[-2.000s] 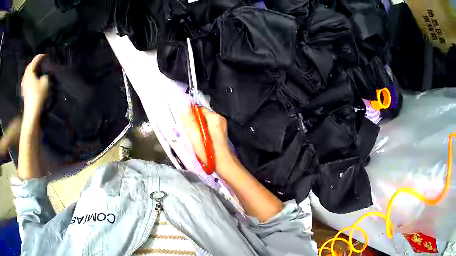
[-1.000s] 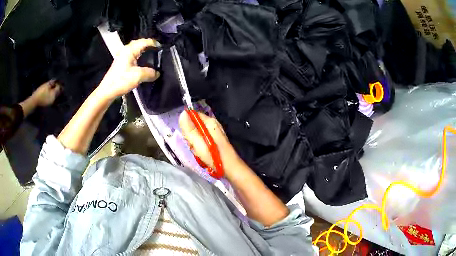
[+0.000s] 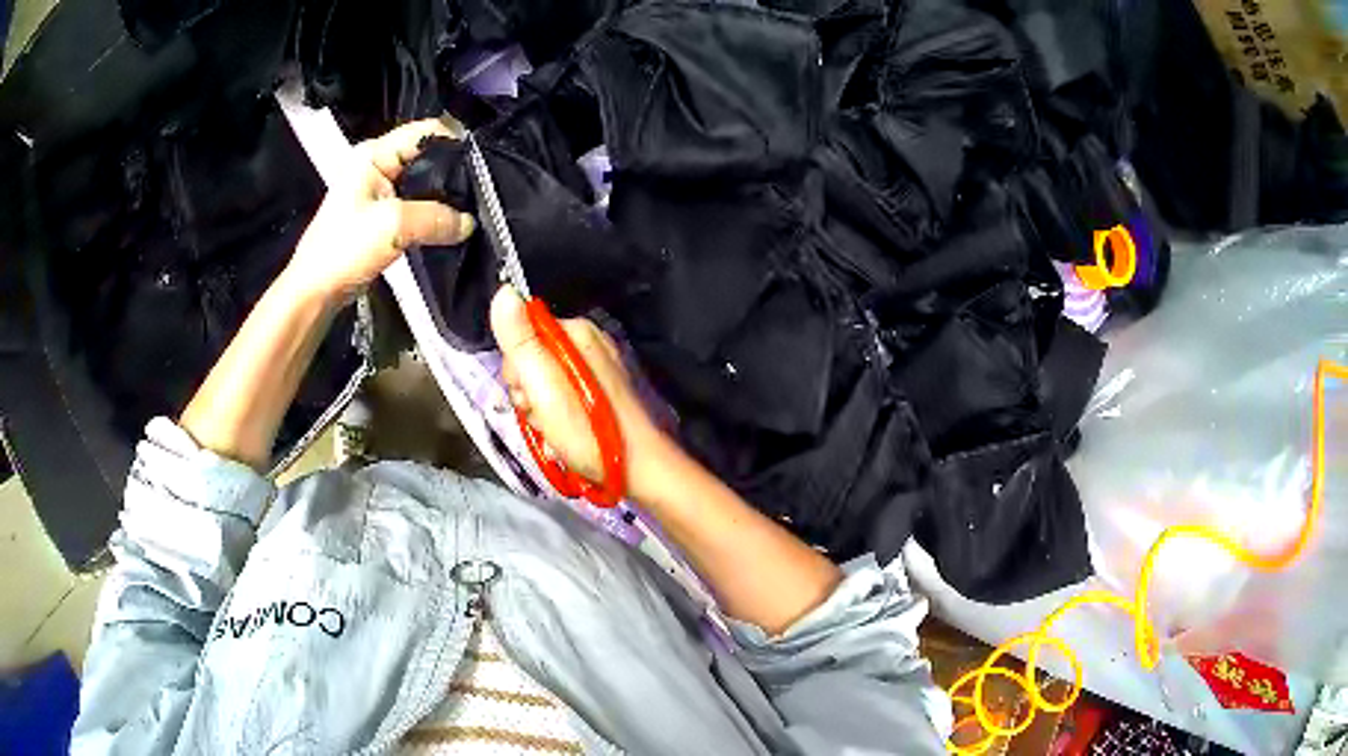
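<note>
My right hand (image 3: 569, 392) is closed on the red-orange handles of the scissors (image 3: 495, 214). Their silver blades point up and slightly left, with the tips beside my left fingertips. My left hand (image 3: 355, 222) pinches a black fabric piece (image 3: 444, 281) by its upper edge, between thumb and forefinger. The blades lie along or over this piece; whether they touch it I cannot tell. A large rumpled heap of joined black pieces (image 3: 739, 281) covers the table to the right, with small light specks on it. Lilac patterned cloth (image 3: 473, 377) shows below the held piece.
A large dark bin (image 3: 163, 310) with black pieces is on the left. An orange ring (image 3: 1112, 259) lies beside the heap. Clear plastic (image 3: 1197, 428) and an orange coiled cord (image 3: 1146, 613) are at the right. A brown carton (image 3: 1271, 52) is at the top right.
My left hand came from over the bin to the table and holds a black piece. The scissors moved up and left toward it. Another person's hand, seen at the left a second ago, is gone.
</note>
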